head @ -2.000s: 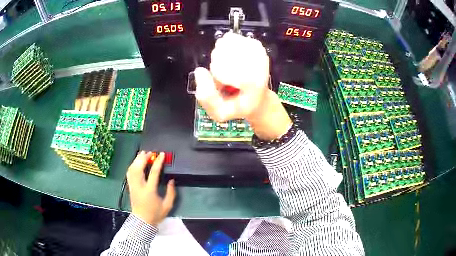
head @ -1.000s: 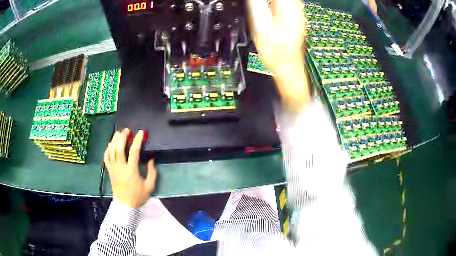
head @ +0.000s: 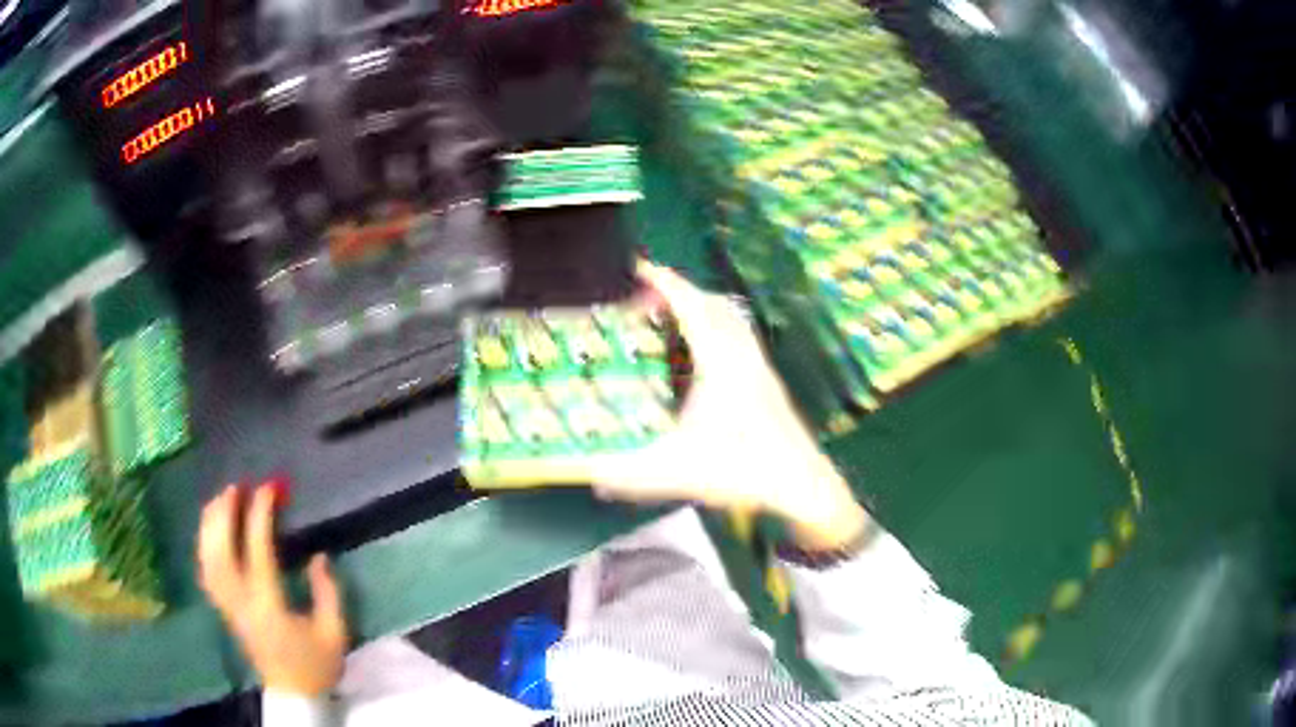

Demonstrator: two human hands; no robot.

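Note:
My right hand [head: 732, 405] holds a green circuit board panel [head: 562, 405] by its right side, parts facing up, in front of the right part of the fixture base. My left hand [head: 270, 589] lies at the base's front left, fingertips at a red push button [head: 274, 492]; it holds nothing. The black test fixture [head: 213, 242] stands at the upper left with its clear pressure plate [head: 384, 305] and the red clamp grip [head: 370, 234]. The view is motion-blurred, and I cannot tell whether the nest holds a board.
The large board stack [head: 881, 213] fills the upper right. A narrow board strip [head: 571, 175] lies right of the clamp. At left are a small board stack [head: 57, 526], a flat green board [head: 144, 391] and brushes [head: 60, 419]. Red digital meters [head: 145, 75] glow.
My right hand has gone from the clamp grip to the right and now holds a panel near the fixture's front. The view has turned right. My left hand stays at the buttons.

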